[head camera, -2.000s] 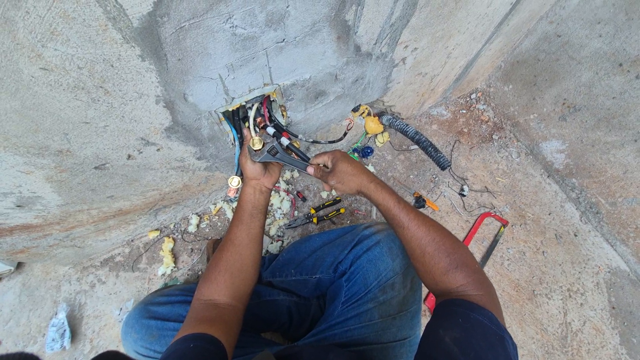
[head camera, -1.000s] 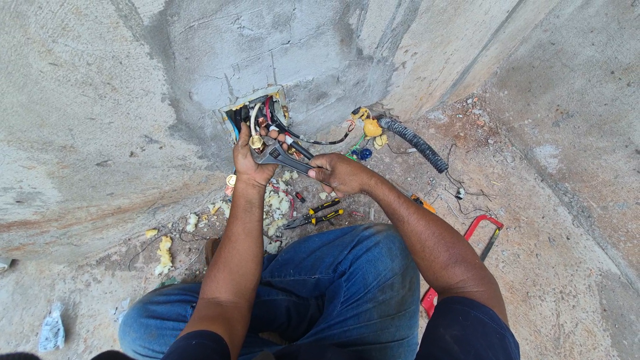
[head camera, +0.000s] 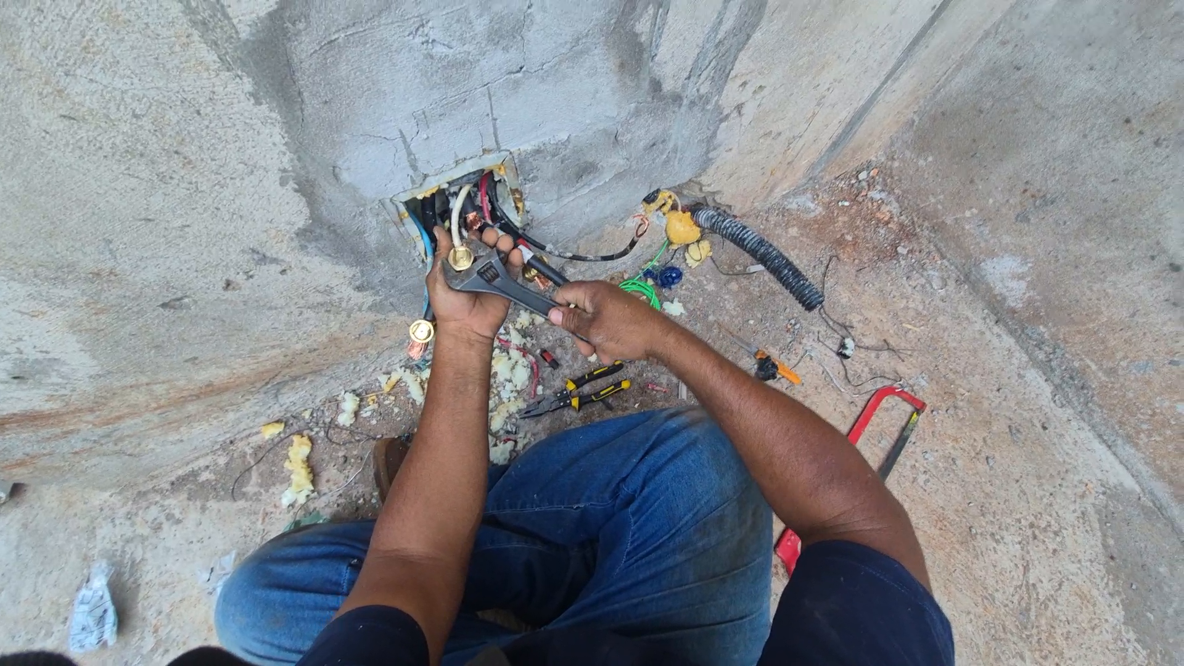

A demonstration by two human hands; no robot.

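My right hand [head camera: 606,319] grips the handle of an adjustable wrench [head camera: 509,284], its head pointing left. The wrench's jaws are at a brass fitting [head camera: 460,257] on a white cable [head camera: 458,213]. Below and behind the fitting, my left hand [head camera: 470,294] cups the cables, its fingers curled up around them. The cables come out of a square opening [head camera: 453,171] in the cement wall. A second brass fitting [head camera: 421,331] with bare copper strands hangs left of my left wrist. A black cable [head camera: 592,256] curves right from the opening.
Yellow-black pliers [head camera: 573,400] lie on the ground before my knees, among foam crumbs [head camera: 509,370]. Grey corrugated conduit [head camera: 763,250], a green wire coil [head camera: 640,291] and an orange-handled screwdriver [head camera: 775,366] lie to the right. A red hacksaw [head camera: 865,416] is beside my right arm.
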